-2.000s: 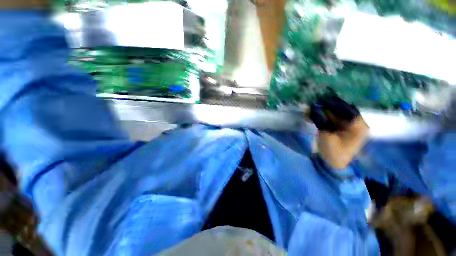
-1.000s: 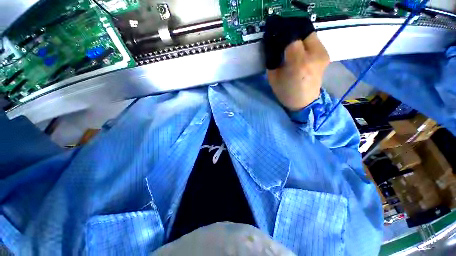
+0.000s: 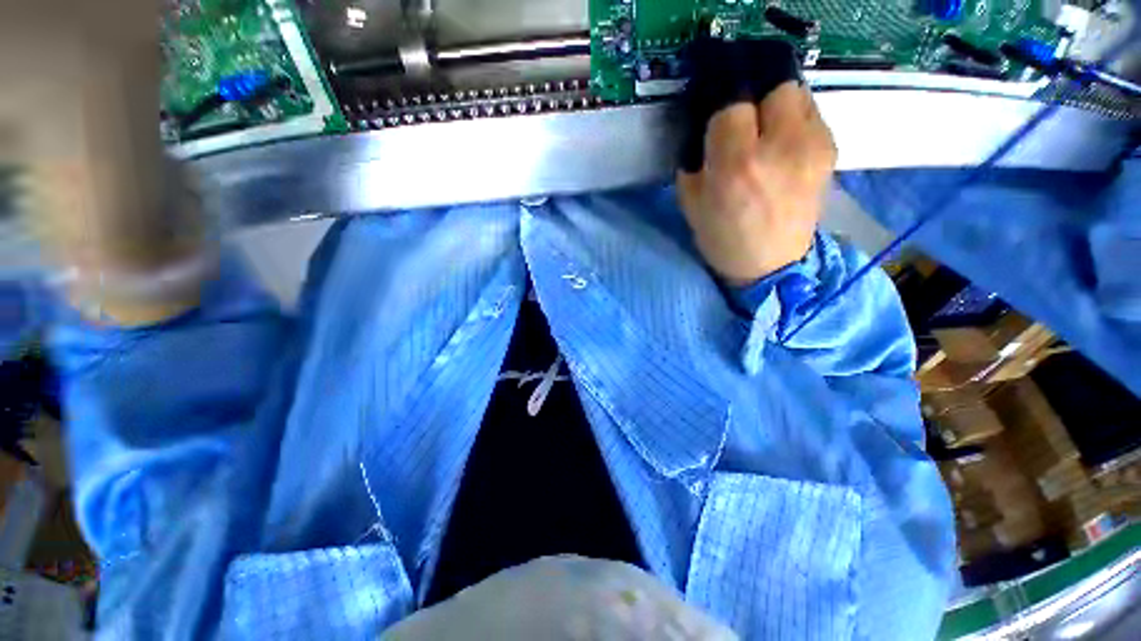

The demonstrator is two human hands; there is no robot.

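Observation:
A green circuit board (image 3: 863,35) lies at the upper right, cut off by the top edge. My right hand (image 3: 757,163), with black coverings on some fingers, rests at this board's near left corner. Its fingertips are hidden, so I cannot tell if it holds anything. A second green circuit board (image 3: 225,56) lies at the upper left. My left hand (image 3: 106,163) is a large blur in front of that board's left side; its fingers cannot be made out.
A silver rail (image 3: 463,163) runs along the boards' near edges, with a toothed chain (image 3: 476,107) behind it. A blue cord (image 3: 926,213) runs from my right wrist to the upper right. Cardboard boxes (image 3: 1014,463) lie at the lower right. A blue sleeve shows at the right edge.
My left hand has come into view at the left. My right hand stays at the right board's corner, where it was one second ago. The view has shifted slightly.

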